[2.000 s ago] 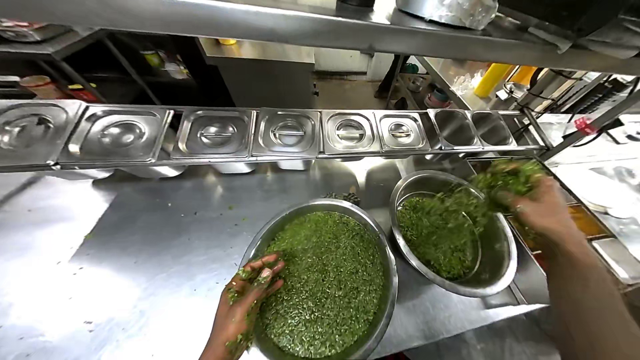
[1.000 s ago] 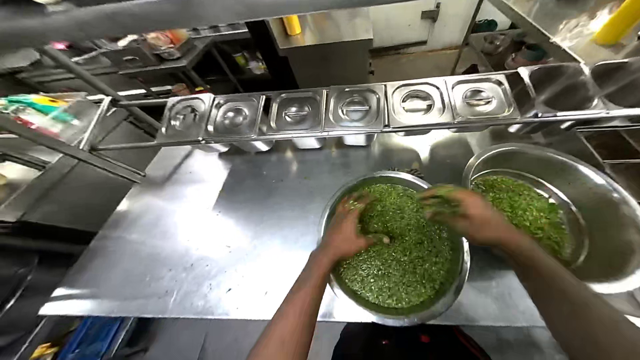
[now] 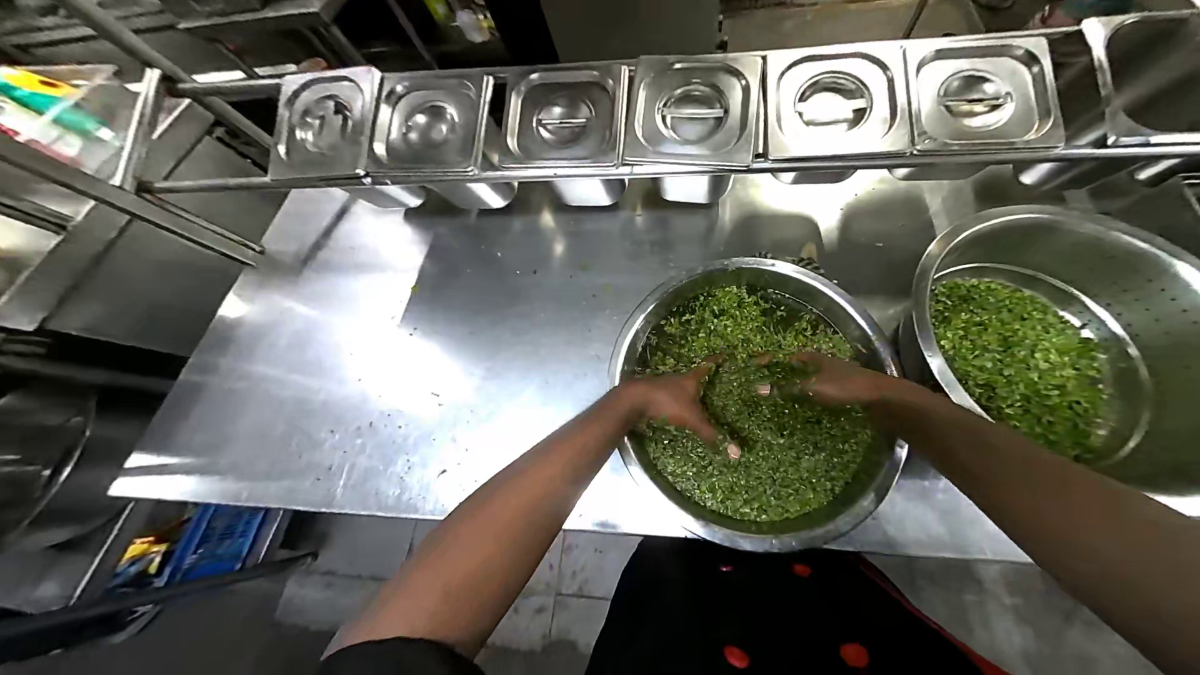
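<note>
A round steel bowl (image 3: 647, 319) near the table's front edge holds chopped green herbs (image 3: 769, 478), which look wet. Both hands are in these herbs. My left hand (image 3: 689, 403) has its thumb and fingers spread, the fingertips partly sunk among the greens. Facing it, my right hand (image 3: 820, 380) is partly covered by herbs, and whether its fingers grip any cannot be told. Right of the bowl stands a larger perforated steel colander (image 3: 1162, 281) with more chopped green leaves (image 3: 1022, 366) at its bottom.
Lidded steel food pans (image 3: 694, 112) line a rail along the back of the steel table (image 3: 506, 319). Small green bits lie scattered on the tabletop. A metal rack post (image 3: 141, 131) stands at the left, and a blue crate (image 3: 216, 539) sits low beyond the table's front left corner.
My right hand was over the colander with herbs two seconds ago, and is now in the bowl. My left hand has moved from the bowl's rim into the herbs. The view has shifted left.
</note>
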